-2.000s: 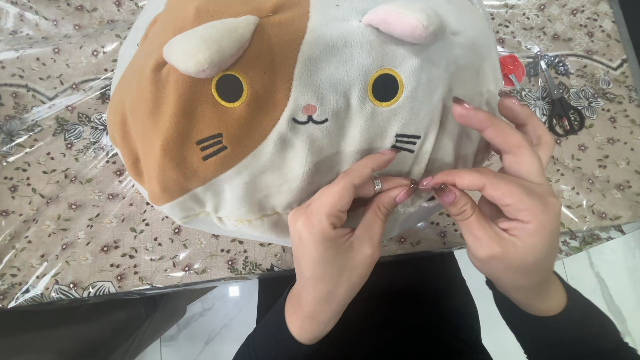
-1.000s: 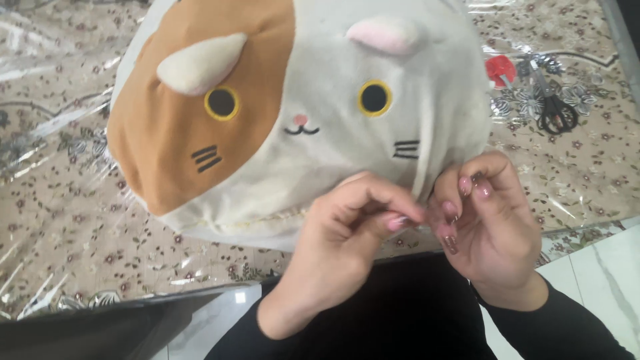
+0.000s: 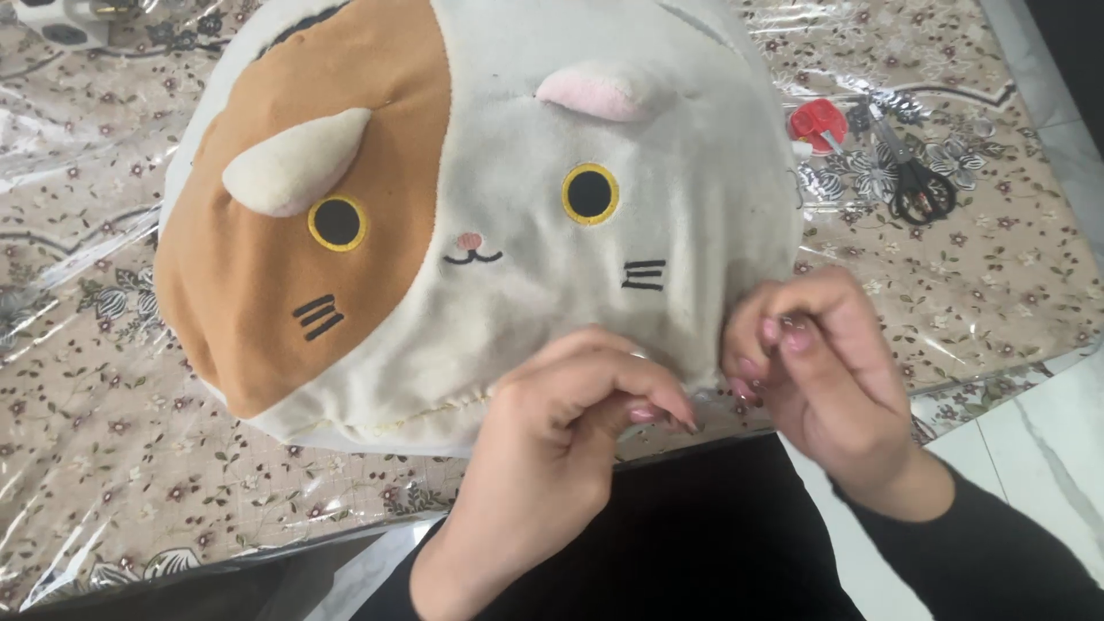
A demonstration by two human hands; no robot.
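Observation:
A big plush cat cushion (image 3: 517, 319), white with an orange-brown patch, lies face up with its ears toward the far side. Yellowish stitching (image 3: 423, 414) runs along its near edge. My left hand (image 3: 569, 423) is at the near edge, thumb and index finger pinched together; whatever may be between them is too fine to make out. To its right, my right hand (image 3: 819, 371) is raised by the cushion's lower right corner, its thumb and index fingertips together. A needle or thread there cannot be made out.
Black-handled scissors (image 3: 918, 177) lie right of the cushion, beside a small red round object (image 3: 818, 125). A white power strip (image 3: 65, 21) is at the far left corner. The flowered tablecloth (image 3: 966, 293) has a clear plastic cover, and the table's near edge runs below the cushion.
Two seconds ago my fingertips met at the cushion's near edge. Now the hands are apart, the right one farther to the right. The view has shifted closer.

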